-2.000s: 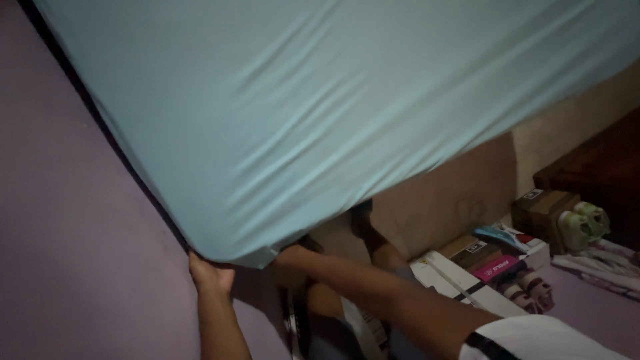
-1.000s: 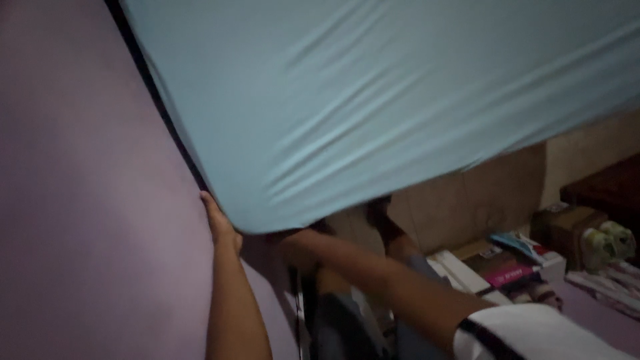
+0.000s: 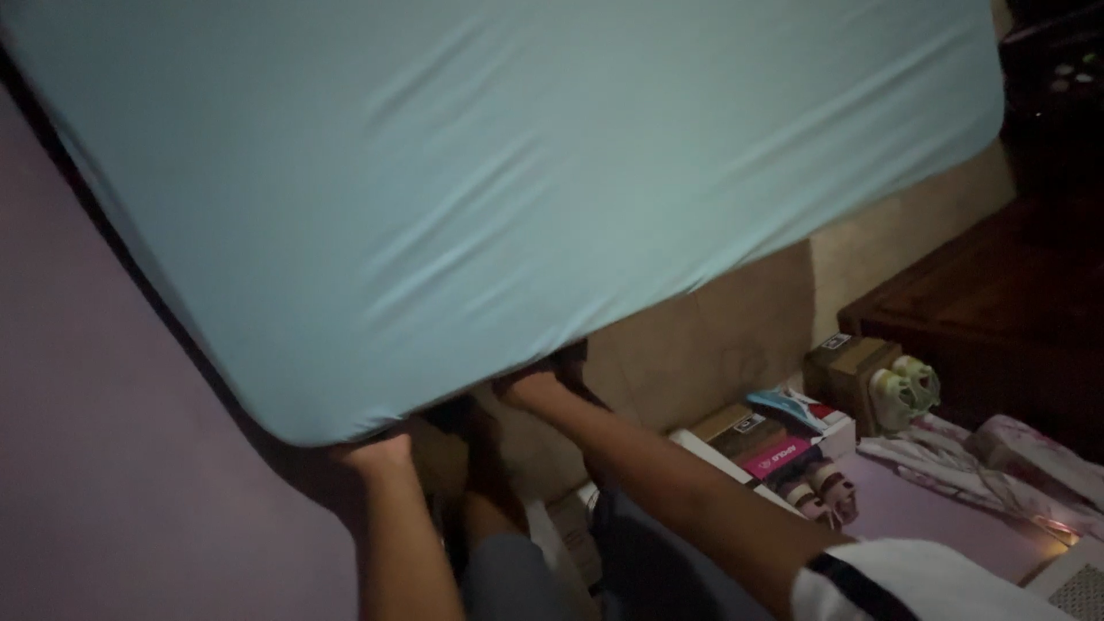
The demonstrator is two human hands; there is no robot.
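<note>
A mattress in a light blue fitted sheet [image 3: 552, 190] fills the upper part of the head view, its sheet creased in slanting folds. My left hand [image 3: 375, 453] is at the underside of its rounded near corner, fingers hidden beneath. Further right along the same edge, my right hand [image 3: 530, 384] reaches under the mattress, and its fingers are out of sight too. Whether either hand grips the mattress cannot be told for certain, though both touch its edge.
A purple wall [image 3: 129, 414] runs along the left. To the right lie cardboard boxes [image 3: 849, 371], a pink box [image 3: 780, 457], sandals [image 3: 819, 496], pale green shoes [image 3: 904, 392] and folded patterned cloth [image 3: 992, 483]. Behind them stands dark wooden furniture [image 3: 975, 293]. My legs are below the mattress.
My left hand has moved from the wall side of the corner to beneath the mattress edge. My right hand is now further right along the edge, away from the corner.
</note>
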